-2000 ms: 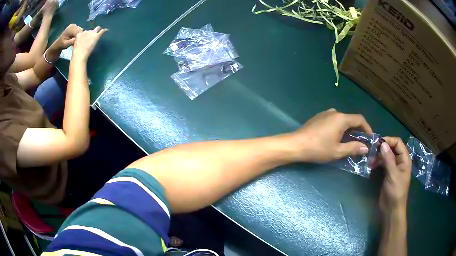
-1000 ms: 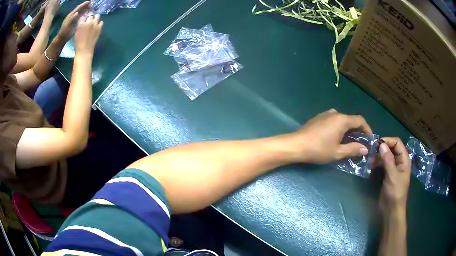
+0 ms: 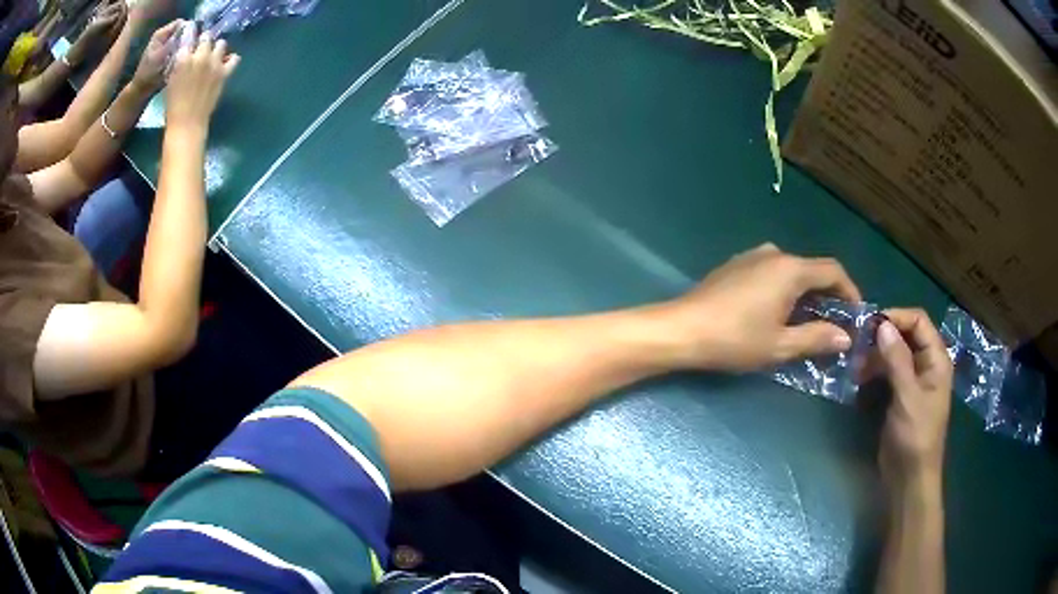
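My left hand (image 3: 772, 311) reaches across from the left and pinches a small clear bag (image 3: 826, 369) between thumb and fingers. My right hand (image 3: 917, 377) grips the same bag's right side near its top edge with thumb and forefinger. A small dark spot shows at the right fingertips; whether it is a part inside the bag is unclear. A pile of overlapping clear bags (image 3: 470, 130) lies flat on the green bench, with small dark contents in some. More clear bags (image 3: 980, 369) lie just right of my right hand.
A large printed brown carton (image 3: 928, 151) stands at the right. Yellow-green plastic strips (image 3: 743, 26) lie tangled beside it at the far side. At the left, a person in a brown shirt (image 3: 81, 313) works with both hands, near a bluish bag heap (image 3: 249, 12). A pale line crosses the bench top.
The view has shifted slightly. My hands keep nearly the same grip on the bag. The neighbour's hands moved up and now hold something shiny and clear.
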